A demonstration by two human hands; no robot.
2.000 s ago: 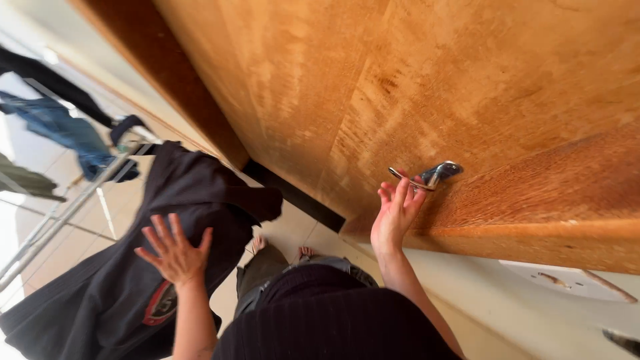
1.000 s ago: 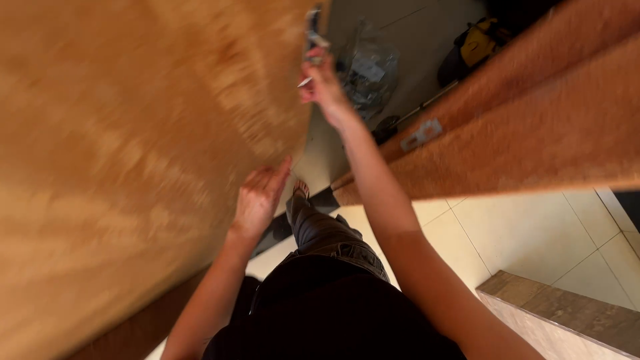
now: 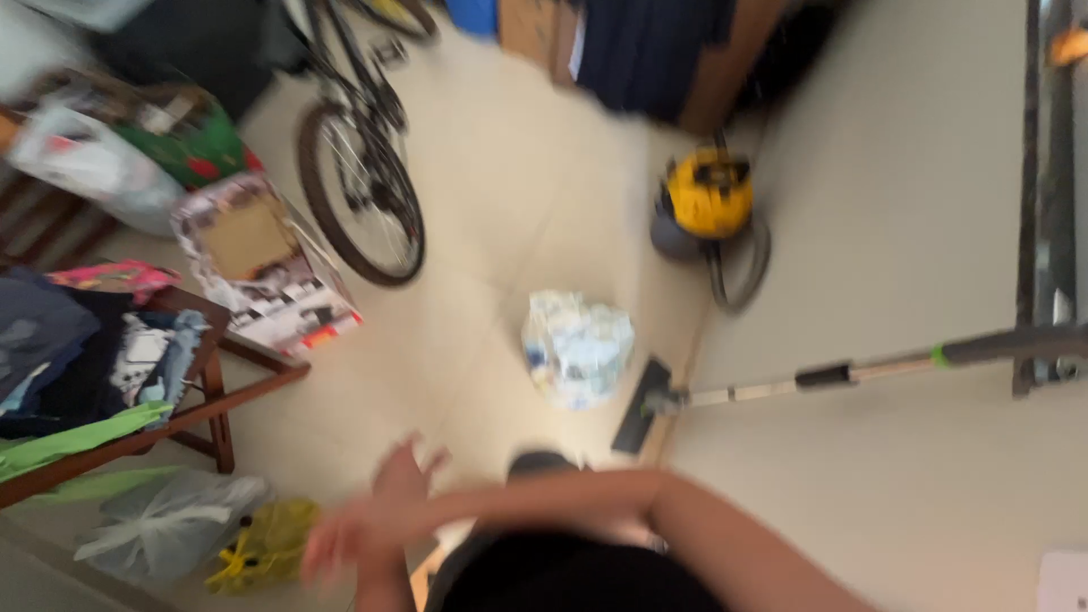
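Note:
My right hand (image 3: 365, 527) is blurred at the lower left, with its arm crossing in front of my body, and nothing shows in it. Just above and beside it, my left hand (image 3: 406, 472) has its fingers apart and holds nothing that I can see. Below and left of both hands, a yellow plastic bag (image 3: 276, 540) lies on the floor beside a pale translucent plastic bag (image 3: 166, 518). A whitish plastic bag with contents (image 3: 580, 348) sits on the tiles ahead of me.
A bicycle (image 3: 361, 170) stands ahead at left, near a printed cardboard box (image 3: 263, 263). Folded clothes (image 3: 85, 348) lie on a wooden rack (image 3: 255, 395). A yellow and black vacuum cleaner (image 3: 707, 200) and a long-handled floor head (image 3: 643, 408) are by the right wall.
The view has swung from the wooden door into a room. My right hand was at the door handle one second ago; it has let go and now crosses to the left.

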